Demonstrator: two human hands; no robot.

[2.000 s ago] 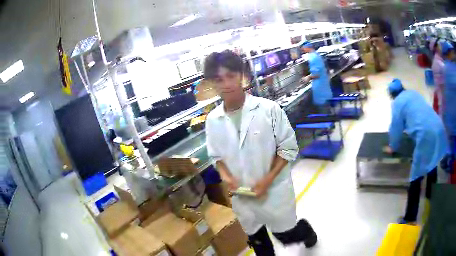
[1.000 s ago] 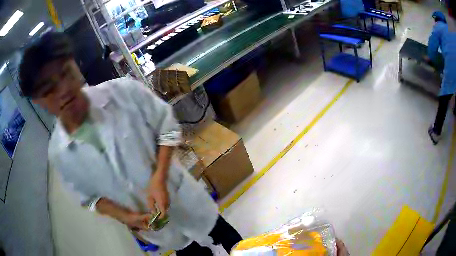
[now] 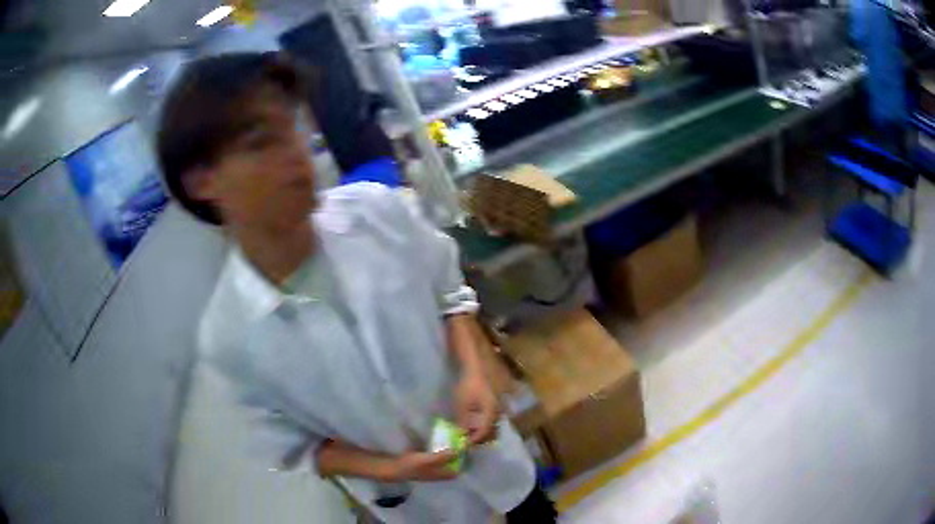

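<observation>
Neither of my hands shows in the current view. A small blurred piece of clear plastic (image 3: pixel 697 507) shows at the bottom edge, right of centre; what holds it is hidden below the frame. In front of me a person in a white coat (image 3: pixel 349 328) stands close by on the left. That person holds a small green and white item (image 3: pixel 448 442) in both hands. The view is blurred by motion.
A brown carton (image 3: pixel 590 394) stands on the floor right of the person, beside the yellow floor line (image 3: pixel 718 404). Behind is a green-topped line (image 3: pixel 625 169) with an open carton (image 3: pixel 513 205) at its end. A blue cart (image 3: pixel 869 230) stands at the right. A pale wall is on the left.
The view has swung left. The plastic bag with orange contents has dropped mostly out of the frame, and my fingertips beside it are gone. The person remains close, now nearer the middle.
</observation>
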